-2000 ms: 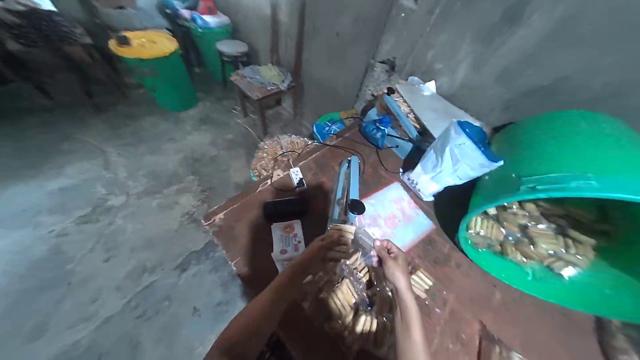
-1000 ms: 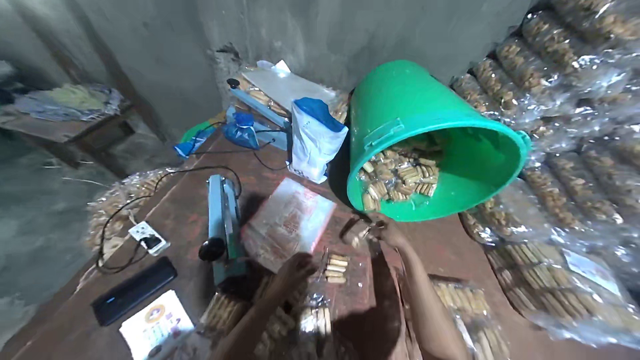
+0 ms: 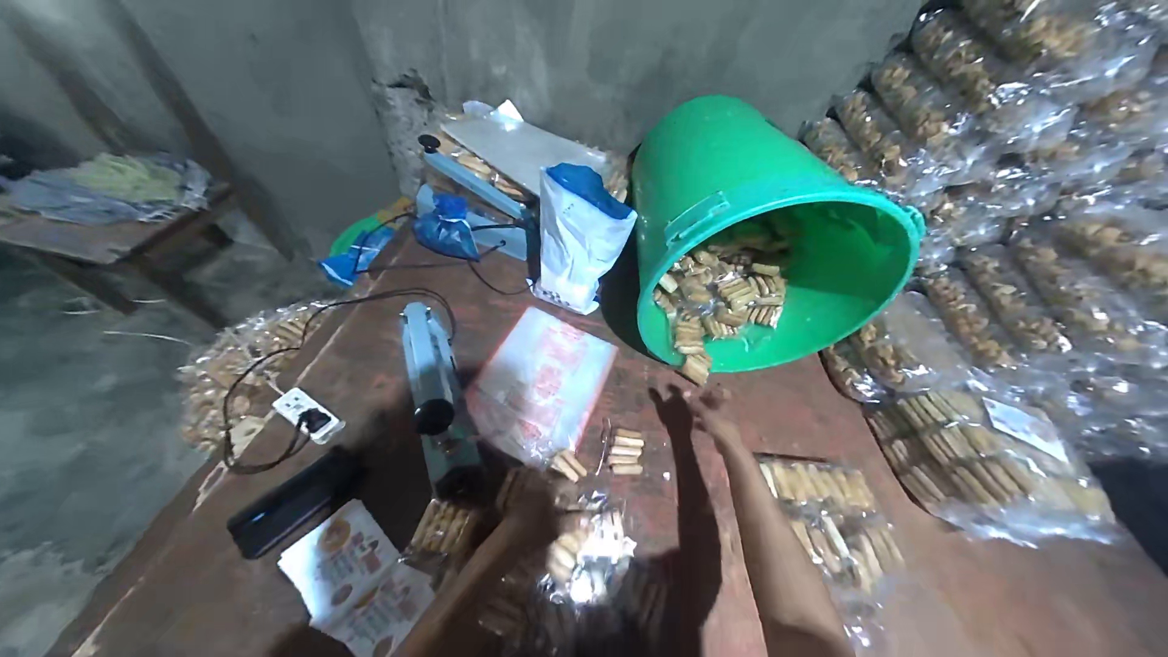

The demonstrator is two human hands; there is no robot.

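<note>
My right hand reaches just below the mouth of a green plastic bucket lying on its side, its fingers apart and nothing seen in them. Bundled stick-shaped snacks fill the bucket's lower side, and one bundle hangs over the rim. My left hand is dark and blurred beside a few loose sticks; its grip is unclear. A short row of sticks lies between the hands. Clear packets of sticks lie by the left forearm. An impulse sealer stands left of the printed plastic bags.
Filled clear bags are stacked at the right, and more packets lie beside my right forearm. A white socket strip, its cable, a black case and printed papers occupy the left. A white-and-blue bag stands behind.
My right hand was by the sealer, then below the bucket with something shiny at its fingers; now it is spread there. My left hand has left the sealer's end. The view has swung right.
</note>
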